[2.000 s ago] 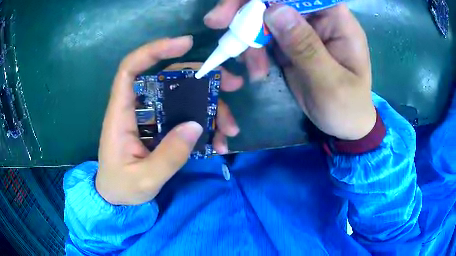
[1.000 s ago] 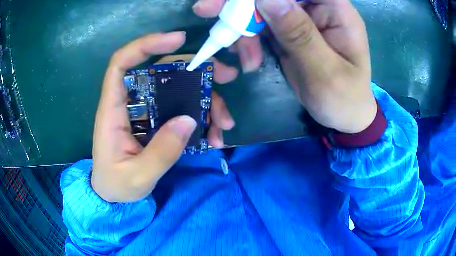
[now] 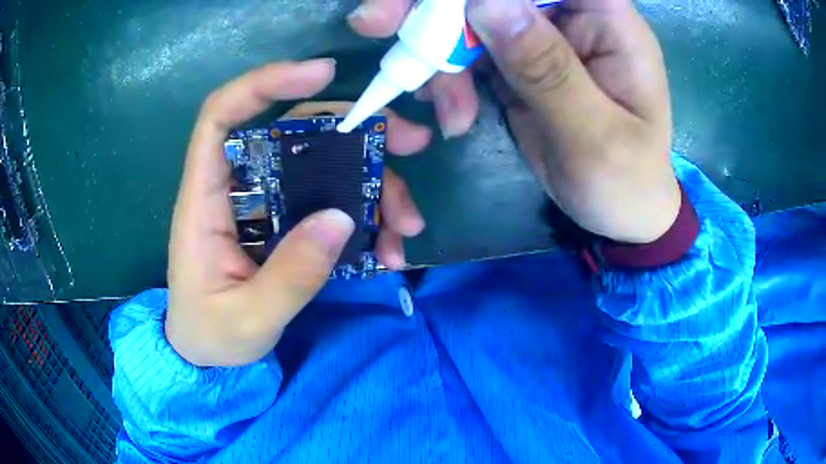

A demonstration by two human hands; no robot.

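Observation:
My left hand [image 3: 244,263] holds a blue circuit board [image 3: 376,154] from below and the side, with the thumb on the black ridged heatsink [image 3: 321,181]. A small shiny spot shows near the heatsink's upper left. Silver and dark connectors [image 3: 250,207] line the board's left edge. My right hand [image 3: 580,118] grips the white and blue adhesive tube [image 3: 435,36], partly cut off by the top edge. Its white tapered nozzle [image 3: 373,98] points down left, with the tip at the heatsink's top edge. Whether it touches cannot be told.
The dark green bench [image 3: 118,109] lies beyond and under my hands, with its front edge just below the board. Clear glossy plastic [image 3: 23,199] lies at the far left. A shiny item [image 3: 797,20] is at the upper right corner. Blue fabric [image 3: 801,281] shows at the right edge.
Over the two seconds, the board, my left hand and the nozzle have shifted slightly left and up. In the last second they have hardly moved. Both grips are unchanged.

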